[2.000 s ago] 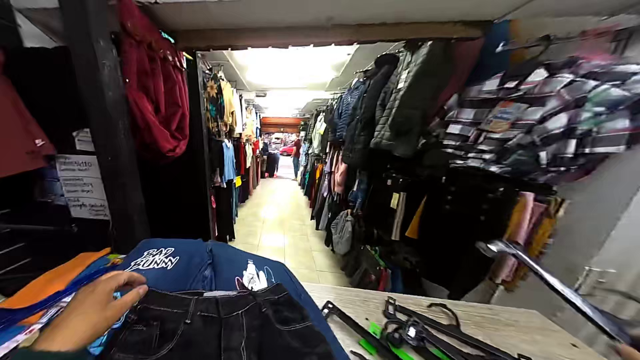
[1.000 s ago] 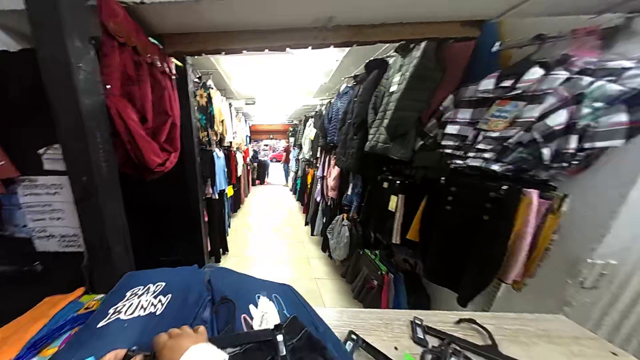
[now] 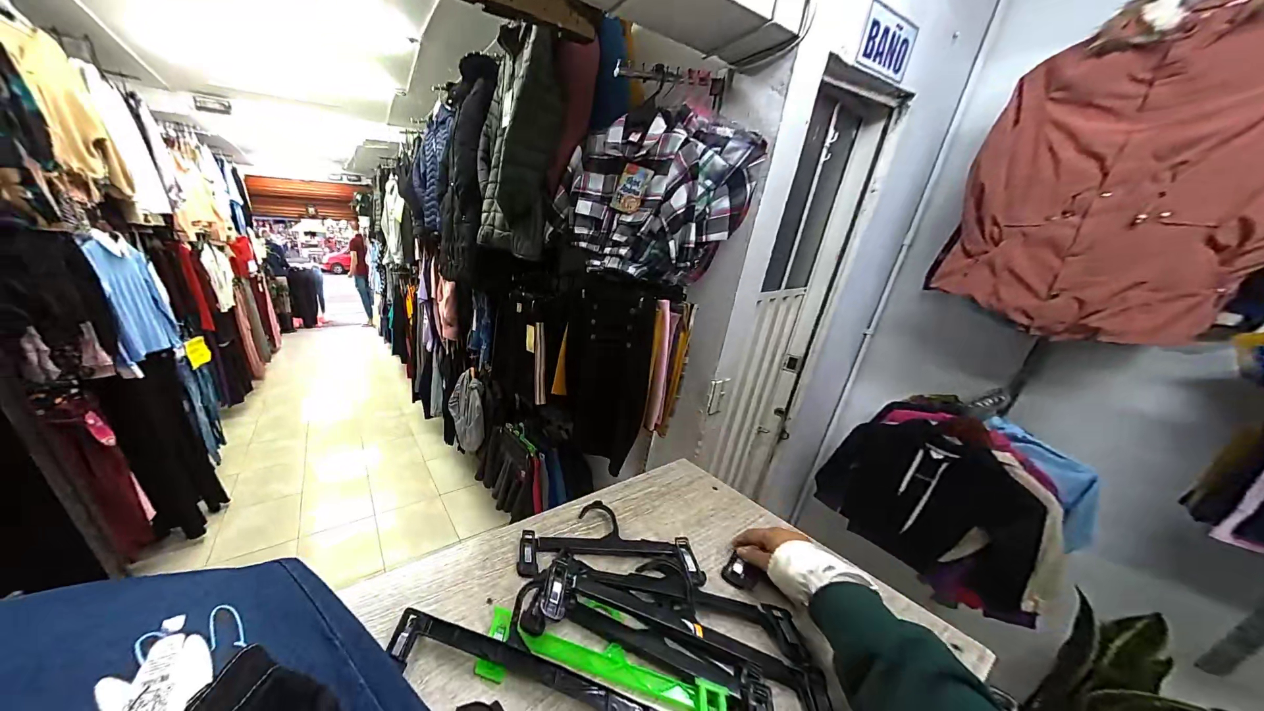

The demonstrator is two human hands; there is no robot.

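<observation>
My right hand (image 3: 765, 545), in a dark green sleeve with a white cuff, is at the table's right side, its fingers curled over a small black object (image 3: 741, 571), perhaps a hanger clip. Just left of it, black plastic clip hangers (image 3: 612, 545) lie in a loose pile with a bright green hanger (image 3: 617, 667) among them. Navy blue fabric (image 3: 296, 632) covers the table's near left part, with white tags (image 3: 163, 673) and a piece of black denim (image 3: 265, 681) on top. My left hand is out of view.
The pale wood-grain table (image 3: 676, 494) has its far corner ahead. Beyond it runs a tiled aisle (image 3: 336, 464) between clothes racks, with a person (image 3: 359, 272) far off. A white door (image 3: 790, 346), a salmon jacket (image 3: 1106, 197) and a plant (image 3: 1116, 652) are at right.
The view has swung right. My right hand, over the dark garment a second ago, is now beside the hangers. My left hand, on the clothes at first, has left the view.
</observation>
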